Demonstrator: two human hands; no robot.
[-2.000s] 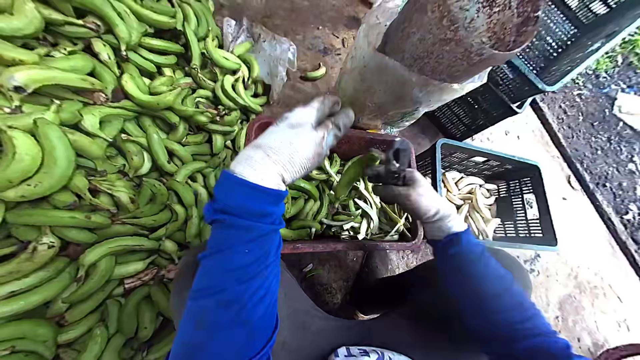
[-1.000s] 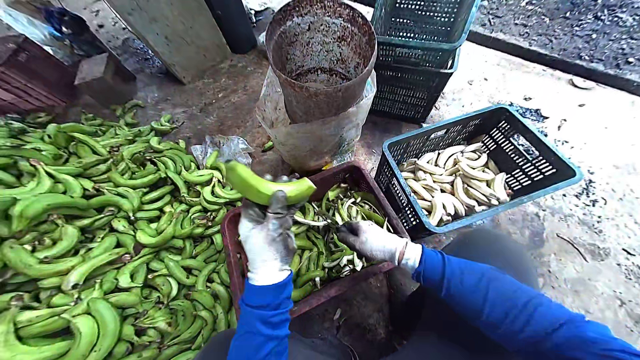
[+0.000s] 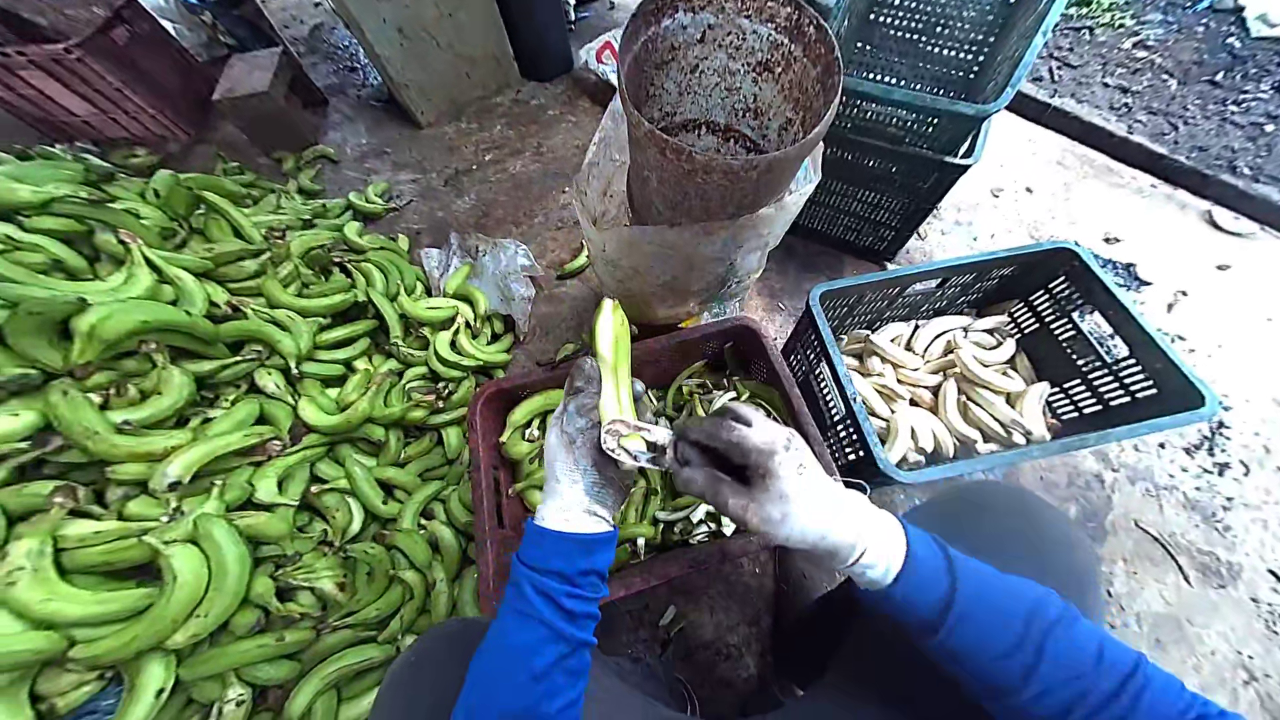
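Observation:
My left hand point(image 3: 585, 450), in a dirty white glove, grips a green plantain point(image 3: 613, 360) upright over the dark red crate point(image 3: 487, 500). Pale strips show along its near side, where skin is cut or removed. Gloved too, my right hand point(image 3: 760, 480) is closed around a small metal tool, probably a peeler or short blade point(image 3: 645, 440), that touches the plantain's lower end. Under both hands, the red crate holds green plantains and peel strips point(image 3: 680, 510). Peeled plantains point(image 3: 950, 385) lie in a black plastic crate with a blue-green rim point(image 3: 1060, 455) on the right.
A large heap of green plantains point(image 3: 200, 400) covers the floor at left. Beyond the red crate stands a rusty metal cylinder point(image 3: 730, 180) in a plastic sack point(image 3: 660, 270). Stacked black crates point(image 3: 890, 170) are behind it. Clear plastic point(image 3: 495, 275) lies beside the heap.
The plantain in my left hand was lying crosswise a second ago and now points away from me. My right hand has moved from the peels to the plantain, with the tool against it.

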